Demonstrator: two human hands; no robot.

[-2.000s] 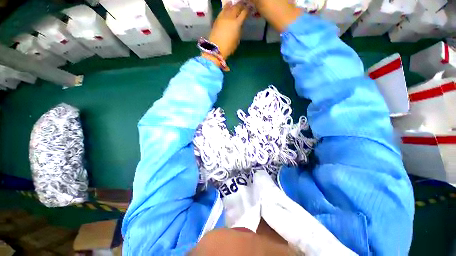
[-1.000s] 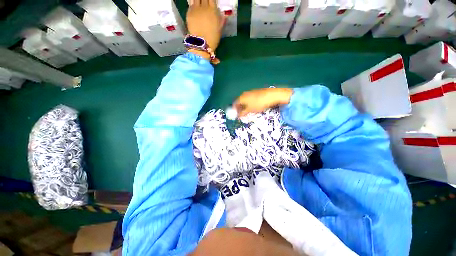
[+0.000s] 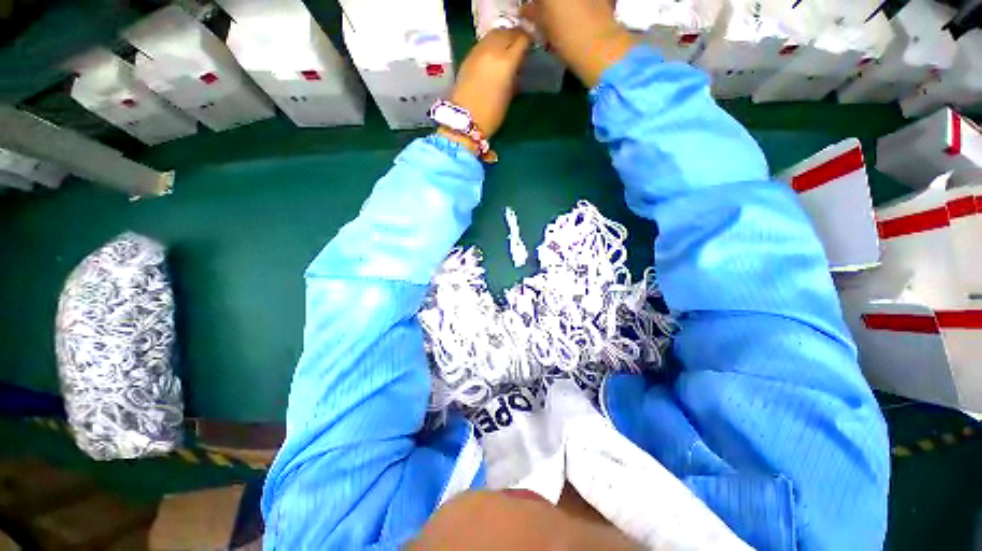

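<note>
White retail boxes (image 3: 396, 67) with small red marks stand in a row along the far side. My left hand (image 3: 495, 73) and my right hand (image 3: 576, 32) meet at the open top of one box (image 3: 541, 71) at the top edge. Their fingertips are partly cut off or hidden, so I cannot tell what they hold. A tangled pile of coiled white cables (image 3: 538, 323) lies in front of my body. One single coiled cable (image 3: 515, 237) lies apart just beyond the pile.
A clear bag packed with white cables (image 3: 121, 347) lies at the left. A grey metal bar (image 3: 86, 151) is at the upper left. Larger white cartons with red stripes (image 3: 910, 291) stand at the right. A brown carton (image 3: 199, 519) is at the lower left.
My right hand has moved from the cable pile up to the box beside my left hand. A single cable now lies beyond the pile. The box row has shifted slightly.
</note>
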